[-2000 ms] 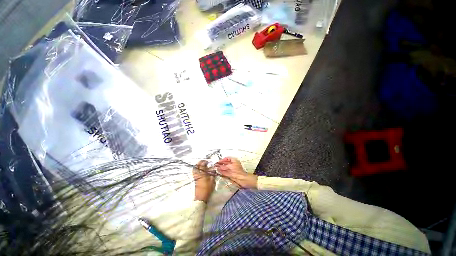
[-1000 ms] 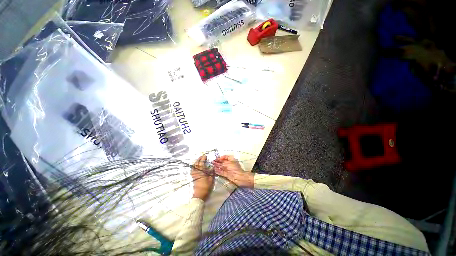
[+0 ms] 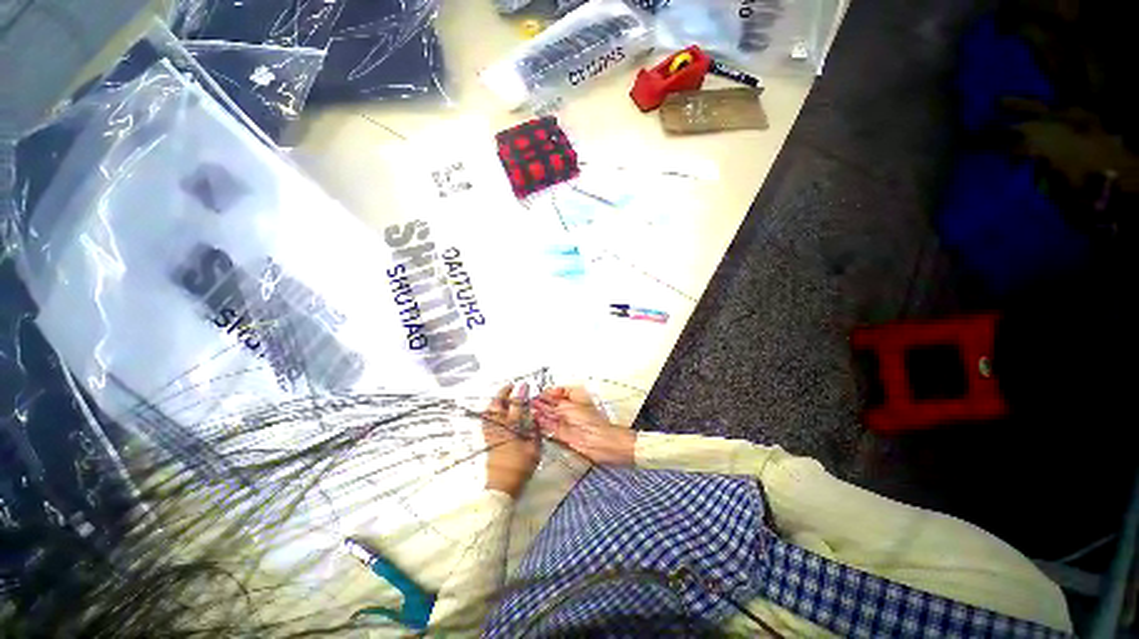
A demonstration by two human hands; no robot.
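My left hand point(image 3: 511, 447) and my right hand point(image 3: 583, 424) are close together at the table's near edge, fingertips nearly touching. Between them they hold a small pale piece point(image 3: 535, 382), too small and blurred to name. It lies over the near edge of a clear bag with bold dark lettering point(image 3: 431, 300). Another milky printed bag point(image 3: 225, 268) lies to the left. A teal tool point(image 3: 397, 587) with a thin tip lies left of my left forearm. Dark strands cross the view in front of the lower left part.
A red-and-black checked square point(image 3: 537, 156), a red tape dispenser point(image 3: 671, 79), a brown block point(image 3: 712, 110), a pen point(image 3: 640, 312) and light-blue pieces point(image 3: 566, 261) lie on the table. Bagged dark garments point(image 3: 375, 56) lie at the back left. A red stool point(image 3: 931, 372) stands on the floor at right.
The hands stay together at the same place, with small finger movements around the pale piece. The whole view has shifted slightly.
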